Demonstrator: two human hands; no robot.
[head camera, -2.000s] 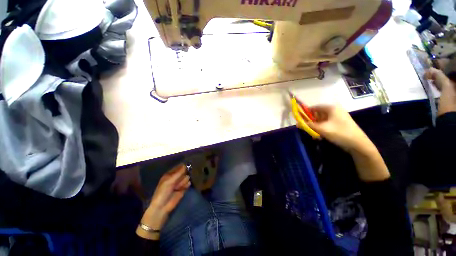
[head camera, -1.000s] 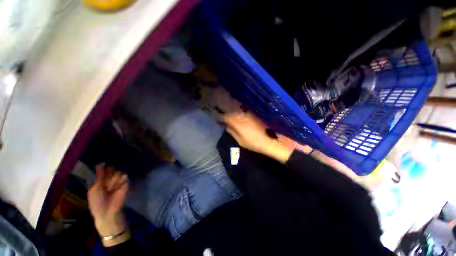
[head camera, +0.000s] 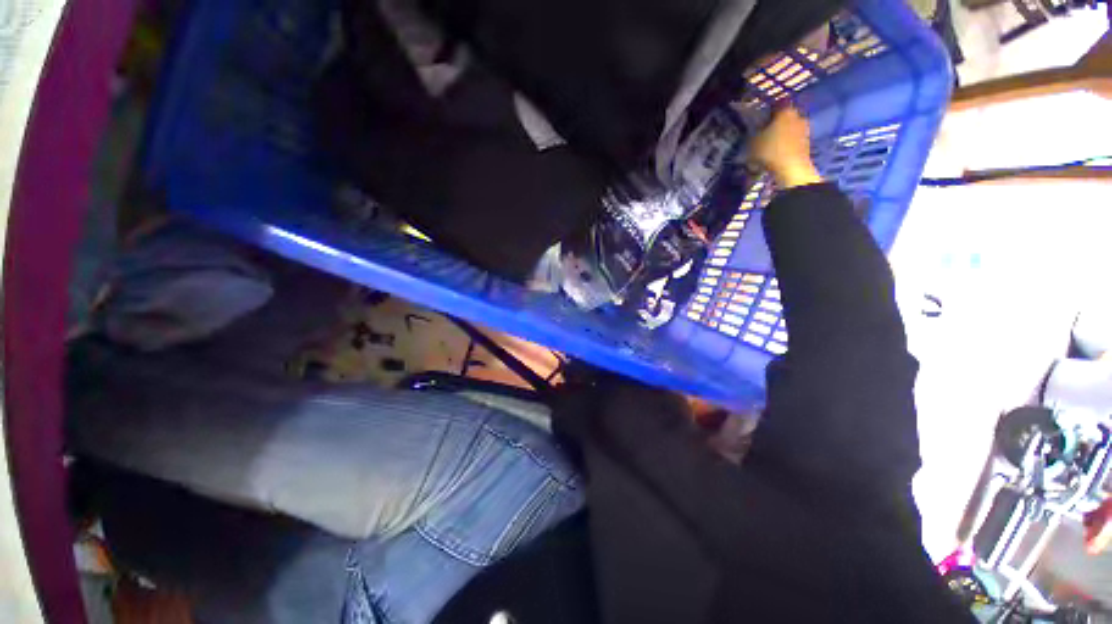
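My right hand (head camera: 784, 141) reaches into the blue plastic basket (head camera: 488, 315) near its far right side. Its fingers are at the edge of a shiny, crinkled clear plastic bag (head camera: 659, 213); whether they grip it I cannot tell. Black fabric (head camera: 488, 171) with light grey strips fills the left and middle of the basket. My left hand is out of the picture.
The table's dark reddish edge (head camera: 43, 280) runs down the far left. My jeans-clad legs (head camera: 354, 463) are below the basket. The floor around the basket's stand shows dark scraps. A wheeled metal frame (head camera: 1030, 488) stands at the lower right.
The view has swung down and right, from the table to the basket. My right hand has left the scissors and moved from near my lap into the basket. My left hand has gone out of view.
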